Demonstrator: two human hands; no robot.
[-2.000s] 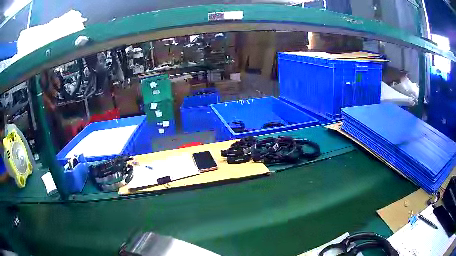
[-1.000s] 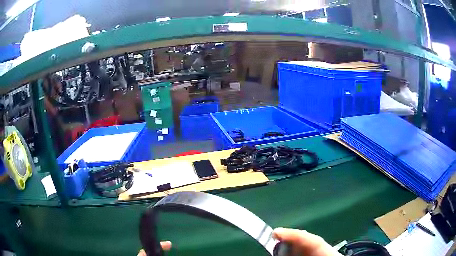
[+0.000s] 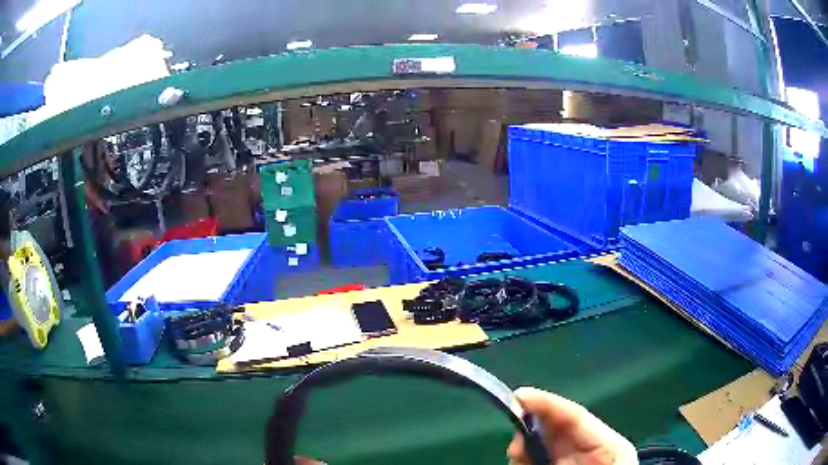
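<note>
A headband [image 3: 427,356], a black arch with a shiny silvery outer band, is held upright close to the camera at bottom centre. My right hand [image 3: 567,431] grips its right side, thumb and fingers around the band. Of my left hand [image 3: 309,460] only a sliver of fingertip shows at the bottom edge, beside the left end of the headband; its grip is cut off. The lower ends of the headband are out of the picture. Part of another black headband [image 3: 670,456] shows at the bottom right.
Across the bench, black headbands [image 3: 499,301], a smartphone [image 3: 373,318] and papers [image 3: 295,331] lie on a tan board. Blue sheets [image 3: 726,286] are stacked right, above a record sheet [image 3: 758,445]. Blue bins [image 3: 481,238] stand behind. A green rail [image 3: 318,74] crosses above.
The headband has been raised from the bottom edge into view, with both hands at it, then turned so less of its silvery face shows. The left hand has sunk almost out of view.
</note>
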